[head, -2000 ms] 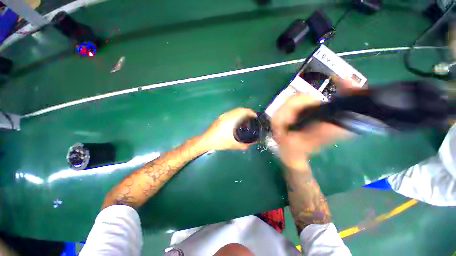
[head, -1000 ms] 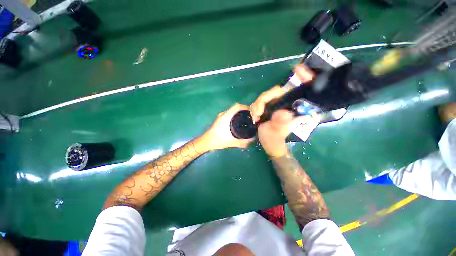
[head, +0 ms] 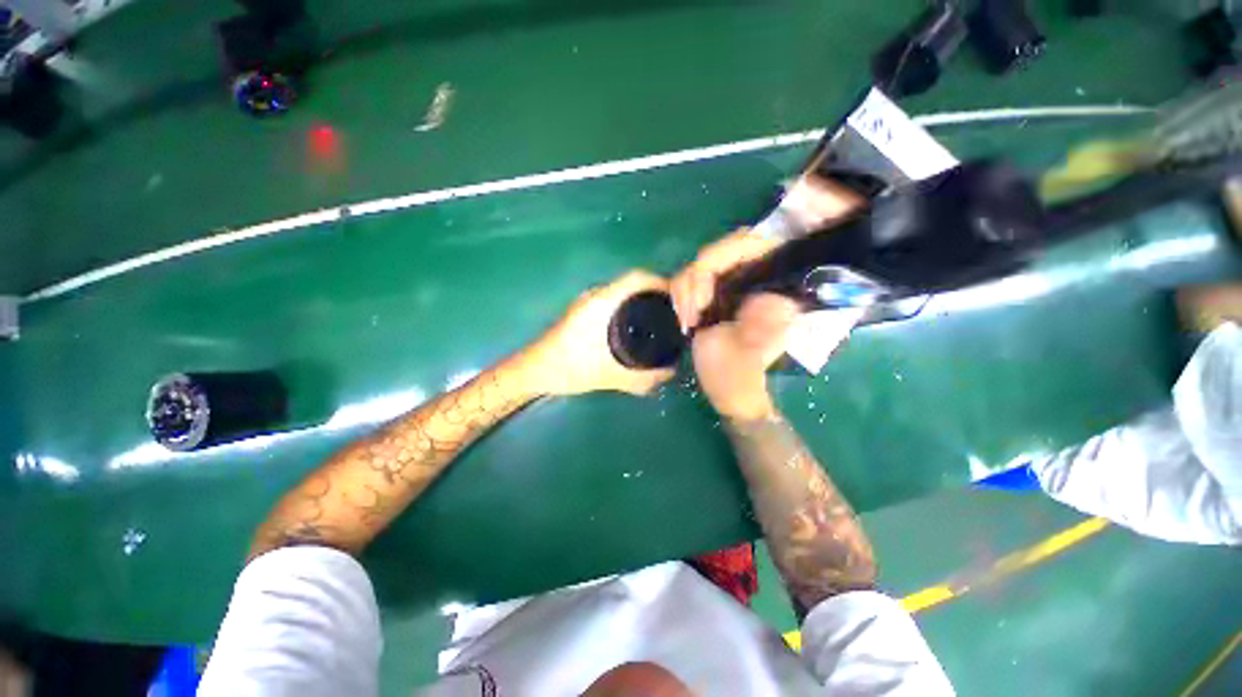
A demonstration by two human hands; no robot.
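My left hand (head: 608, 335) is closed around a black cylindrical housing (head: 646, 331), its dark recessed end facing up. My right hand (head: 742, 320) grips the black electric screwdriver (head: 885, 238), whose front end is at the housing's right side. The bit is hidden by my fingers. The white-grey screw feeder (head: 892, 143) lies behind the driver and is partly covered by it. A yellow piece (head: 1094, 169) and blurred coils of the suspension spring (head: 1199, 125) show at the driver's far end.
An unlit unit (head: 218, 409) lies at left. A lit unit (head: 263, 93) and other black units (head: 1005, 34) are beyond the white line. A pale scrap (head: 436, 106) lies on the green surface. Another person's white sleeve (head: 1151, 456) is at right.
Since two seconds ago, my right hand has brought the driver from beside the feeder to the housing. The view has shifted slightly. My left hand still holds the housing.
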